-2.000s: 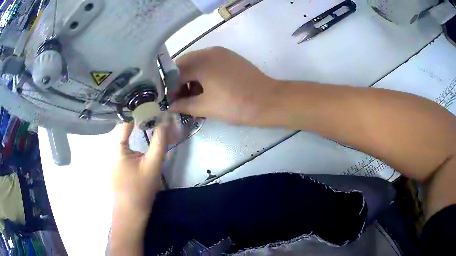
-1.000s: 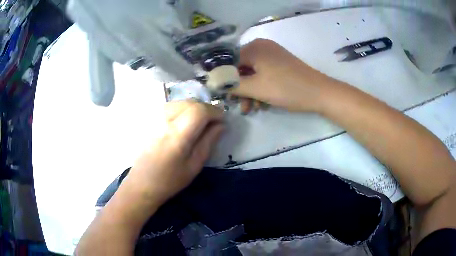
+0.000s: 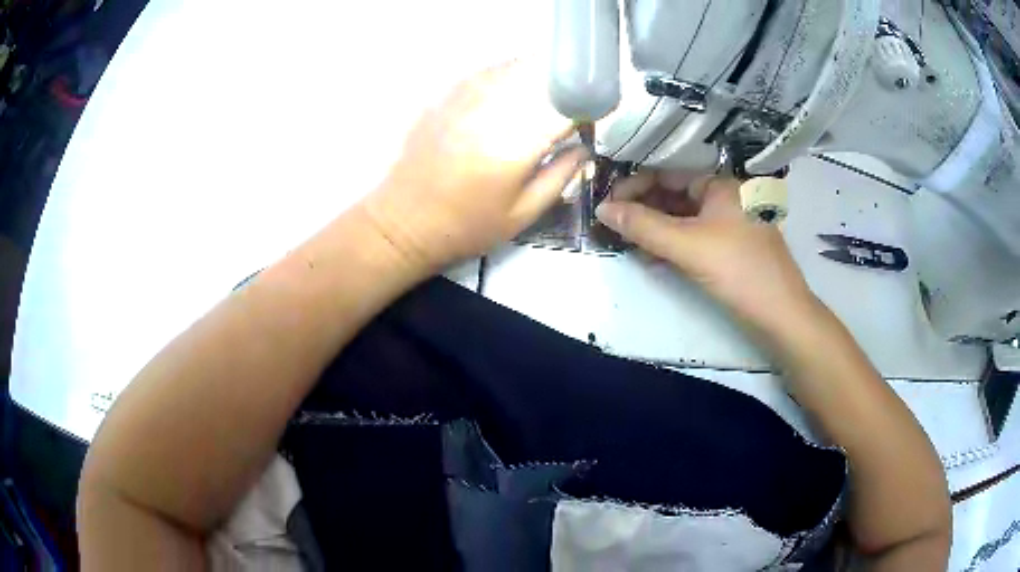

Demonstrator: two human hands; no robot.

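Note:
The sewing machine head [image 3: 716, 78] stands at the top right of centre. Its needle and presser foot area [image 3: 584, 207] is at top centre, over the shiny metal needle plate [image 3: 548, 237]. My left hand [image 3: 475, 168] is at the left side of the needle, its fingers bent close to it. My right hand [image 3: 705, 229] is at the right side, thumb and forefinger close together beside the needle. Any thread between the fingers is too small to tell. The dark denim garment [image 3: 537, 380] lies along the front of the table, with neither hand on it.
Black thread snips [image 3: 863, 253] lie on the bed at the right. A cream knob [image 3: 764, 199] sits low on the head, close to my right hand. A pale grey rounded bar [image 3: 584, 62] hangs above the needle. Pale pocketing [image 3: 660, 542] shows at the bottom.
The view has swung left, so the machine appears farther right. My left hand has moved up from below the knob to the needle's left side. My right hand's fingers are now at the needle.

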